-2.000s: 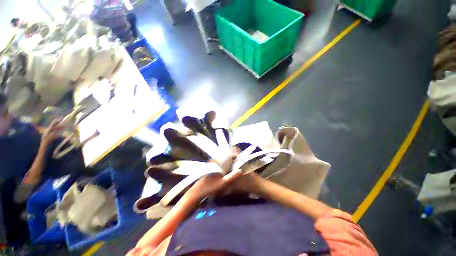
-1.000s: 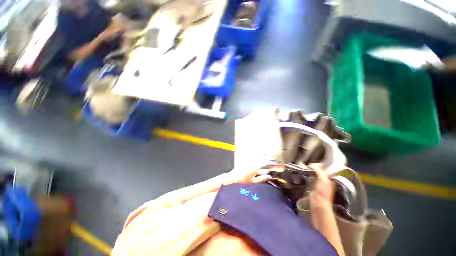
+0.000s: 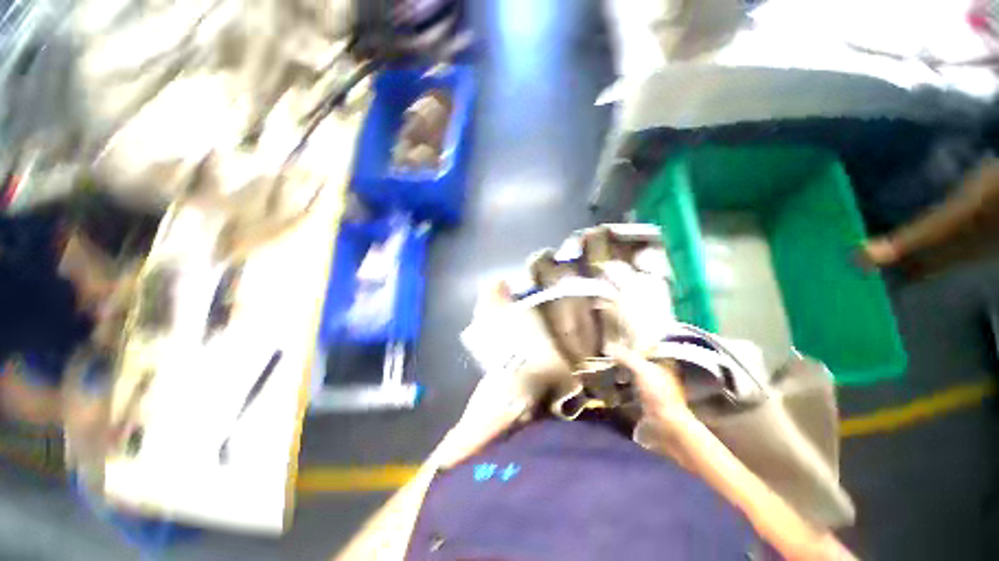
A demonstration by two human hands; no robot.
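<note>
I hold a bunch of beige handbags [image 3: 794, 433] against my dark apron, their open mouths and pale loop handles facing up and away from me. My left hand [image 3: 526, 384] is at the left side of the bunch, blurred and partly merged with the pale bags, and appears closed on them. My right hand [image 3: 646, 378] is closed on the handles near the middle of the bunch. The bags spread to both sides of my hands, and one hangs at the right. The fingertips are hidden among the handles.
A green crate [image 3: 838, 274] with a pale sheet in its bottom stands just beyond the bags. Another person's hand [image 3: 882, 252] is at its right rim. A pale table [image 3: 164, 482] with tools and a seated person are at left. Blue bins [image 3: 372, 186] stand beside it.
The view has turned, so the green crate now lies right beyond the bags and the table shows larger at left. The bunch of bags stays in my hands.
</note>
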